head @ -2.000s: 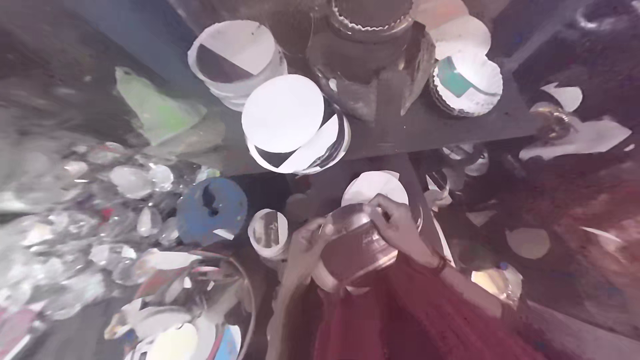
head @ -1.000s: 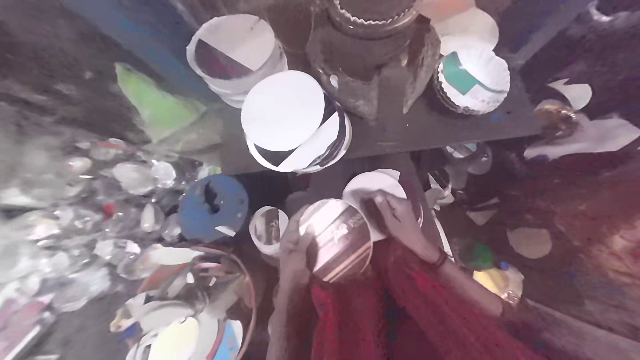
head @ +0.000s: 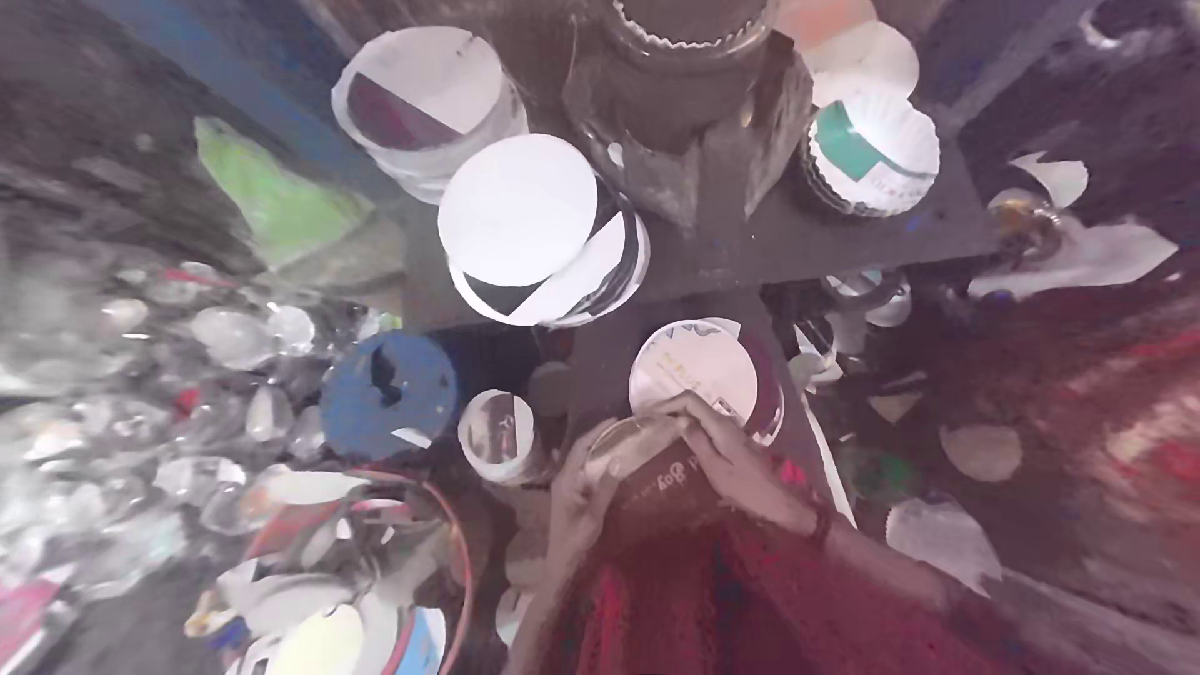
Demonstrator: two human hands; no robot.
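Note:
My left hand [head: 583,497] grips the left side of a round piece [head: 656,469] that bears printed writing and seems to be a shallow container. My right hand [head: 717,445] rests over its upper right edge, fingers bent, close to my left fingertips. Just beyond the hands lies a pile of printed paper discs [head: 694,370]. A stack of white discs [head: 517,211] stands on the dark bench, with a taller stack [head: 422,89] behind it. To the left of my left hand is a smaller stack of discs [head: 497,436].
A dark metal machine part [head: 680,112] stands on the bench [head: 844,248], beside fluted paper pieces [head: 874,155]. At the left are a blue disc [head: 389,396], a heap of clear plastic pieces [head: 234,337] and a basket [head: 461,553] of paper scraps. More scraps [head: 980,452] lie at the right.
One second ago the round piece faced up in my left hand, with my right hand on the paper discs. My right hand has since moved left onto the piece, which is now tilted.

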